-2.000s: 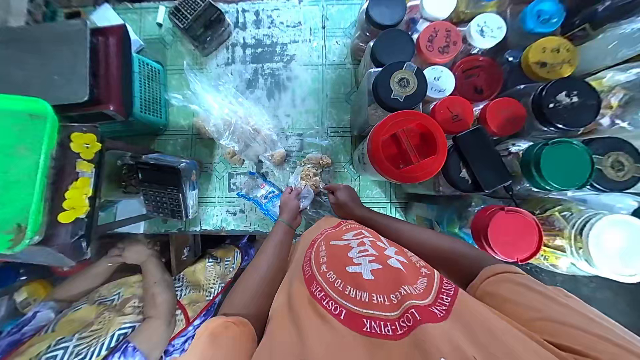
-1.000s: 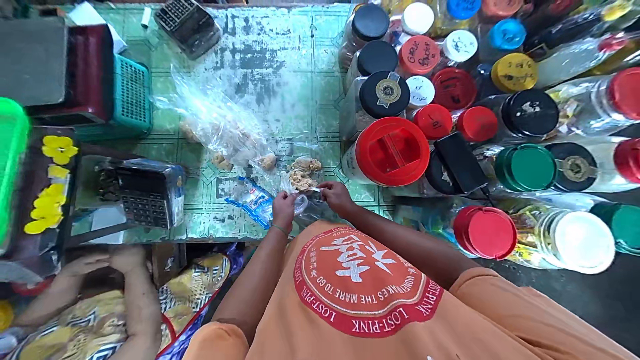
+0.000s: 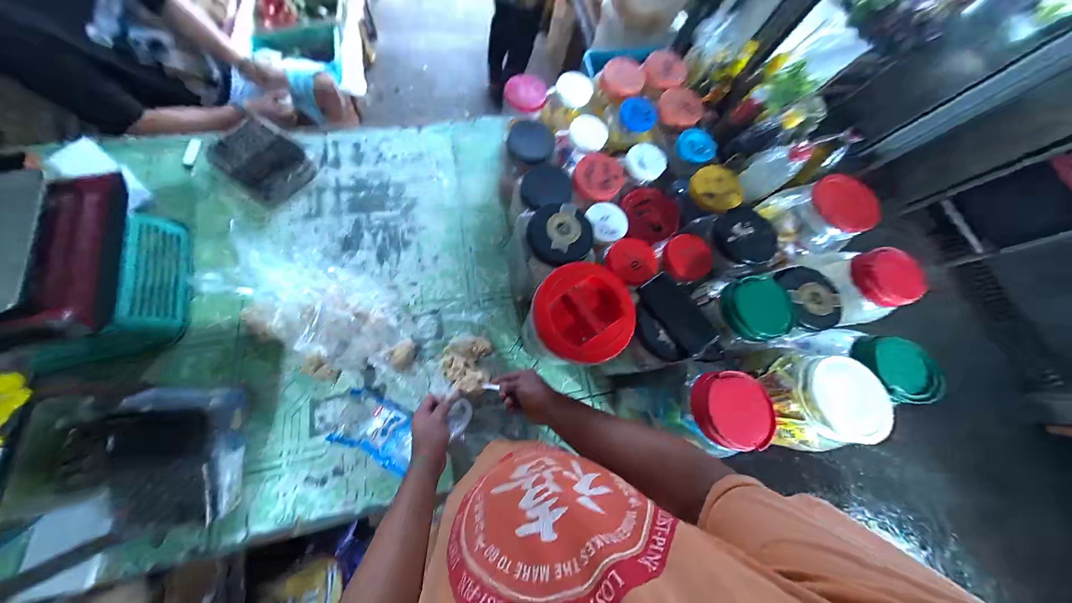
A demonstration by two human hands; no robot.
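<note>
My left hand (image 3: 431,419) pinches the edge of a clear plastic bag (image 3: 459,416) at the counter's near edge. My right hand (image 3: 526,394) holds a small white piece, perhaps a spoon handle or a twist of plastic, beside a brown crumbly lump of food (image 3: 465,362). That lump lies just beyond both hands, on or in clear plastic. Left of it, a clear plastic bag (image 3: 335,314) lies spread out, with smaller brown lumps (image 3: 402,353) at its near side. A blue and white printed packet (image 3: 385,431) lies beside my left hand.
Many lidded jars crowd the right, including one with a large red lid (image 3: 584,313). A teal basket (image 3: 155,272), a calculator (image 3: 138,469) and a dark plastic-wrapped device (image 3: 261,159) stand on the left of the green counter (image 3: 402,226). Another person's hands (image 3: 272,92) are beyond the far edge.
The view has tilted up, bringing people beyond the counter into sight. My hands stay close together at the brown lump. The neighbour's arms at lower left are out of view now.
</note>
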